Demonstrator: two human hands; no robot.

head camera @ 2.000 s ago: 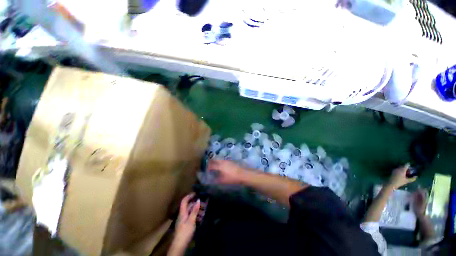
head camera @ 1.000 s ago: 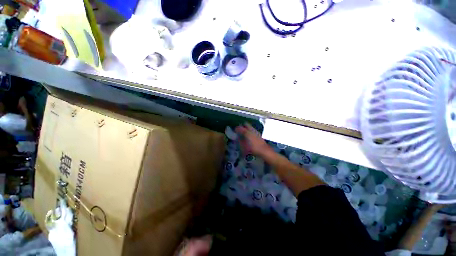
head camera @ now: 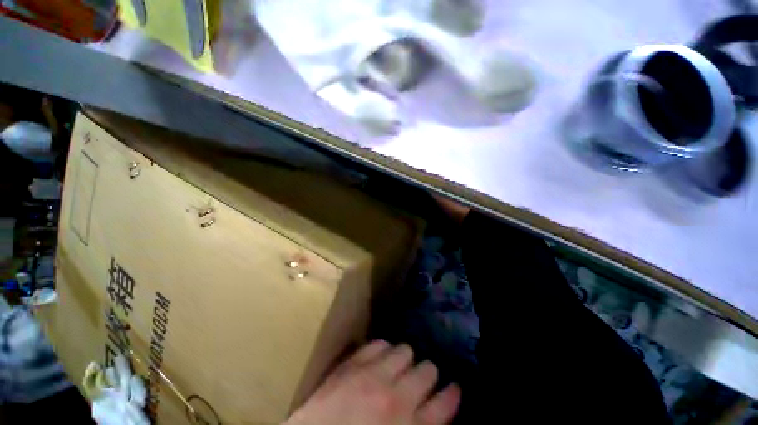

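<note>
A large brown carton point(head camera: 208, 241) with printed black characters stands at the left. My left hand point(head camera: 378, 386) is bare, at the carton's lower right side, with its fingers curled; whether it grips anything is unclear. My right arm, in a black sleeve, reaches under the edge of the white shelf. Only a sliver of skin of my right hand or wrist point(head camera: 453, 209) shows; the rest is hidden. Translucent fan blades point(head camera: 619, 311) lie in a dim heap below the shelf, partly behind the sleeve.
The white shelf point(head camera: 515, 158) crosses above the carton. On it are dark-centred metallic round parts point(head camera: 677, 100), a blurred white glove-like item point(head camera: 382, 58), a yellow item point(head camera: 170, 25) and an orange object point(head camera: 66, 17). A white glove point(head camera: 116, 394) lies on the carton. People show at far left.
The view has moved closer to the shelf and carton. My right hand has gone from over the blades to behind the shelf edge. My left hand now shows larger beside the carton.
</note>
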